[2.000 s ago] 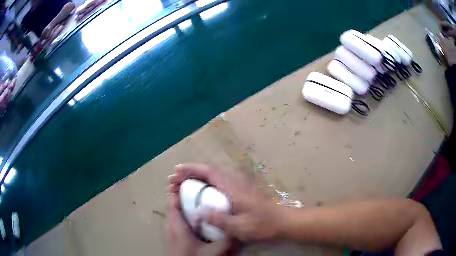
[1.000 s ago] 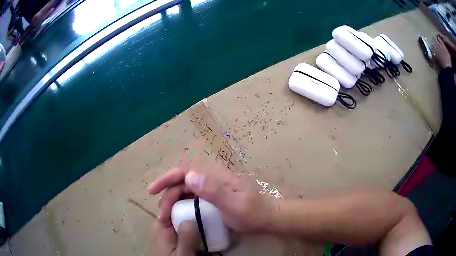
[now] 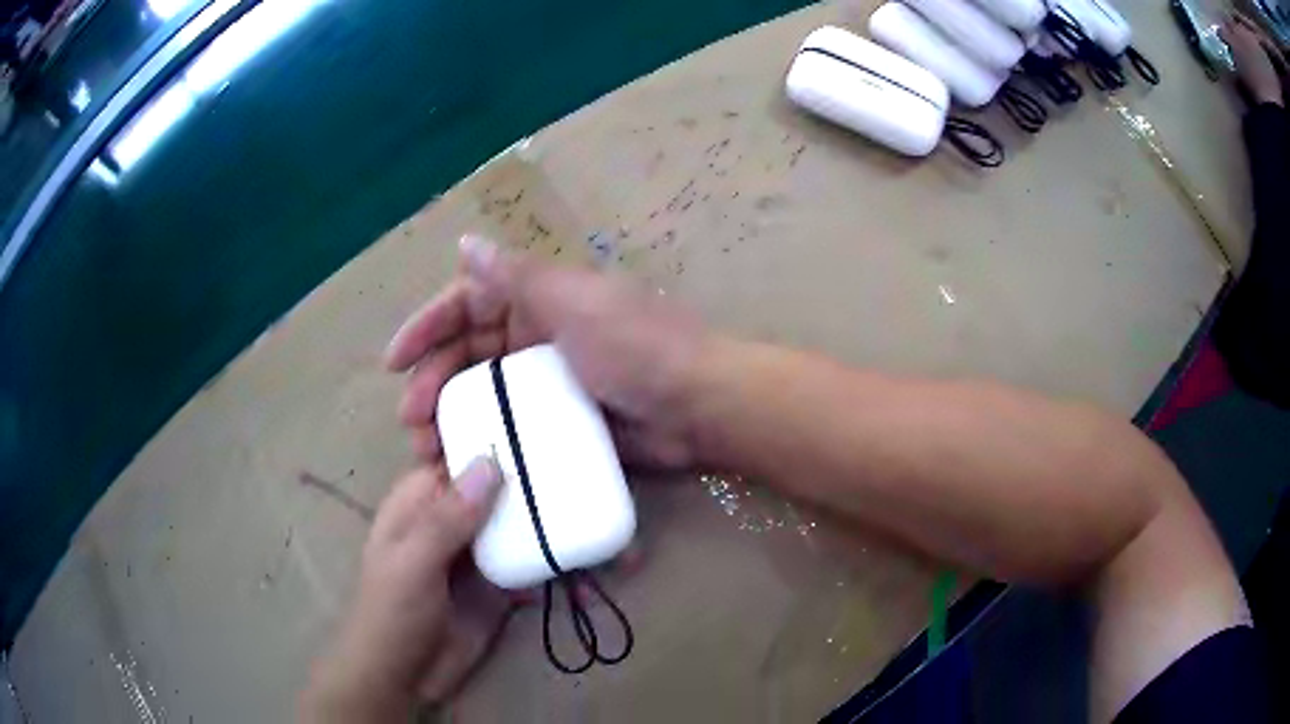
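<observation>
A glossy white case point(image 3: 573, 460) with a black centre seam is held over the cardboard-covered bench, its black cord loops point(image 3: 583, 625) hanging toward me. My left hand point(image 3: 425, 552) grips it from the left and below, thumb on its face. My right hand point(image 3: 566, 333) lies along its far and right sides, fingers reaching over the far end; the fingers are partly blurred. The right palm seems to touch the case's edge. The undersides of the case and the fingers beneath it are hidden.
A pile of white cases point(image 3: 866, 92) with black loops lies at the upper right of the cardboard bench point(image 3: 877, 297). The green belt point(image 3: 354, 156) runs along the far side. Dark specks dot the cardboard. Another person's hand point(image 3: 1252, 60) is at the far right edge.
The case has turned, so its broad face and cord loops now show. Both hands and the case appear higher in the picture. The view has tilted down, so the pile sits nearer the top edge.
</observation>
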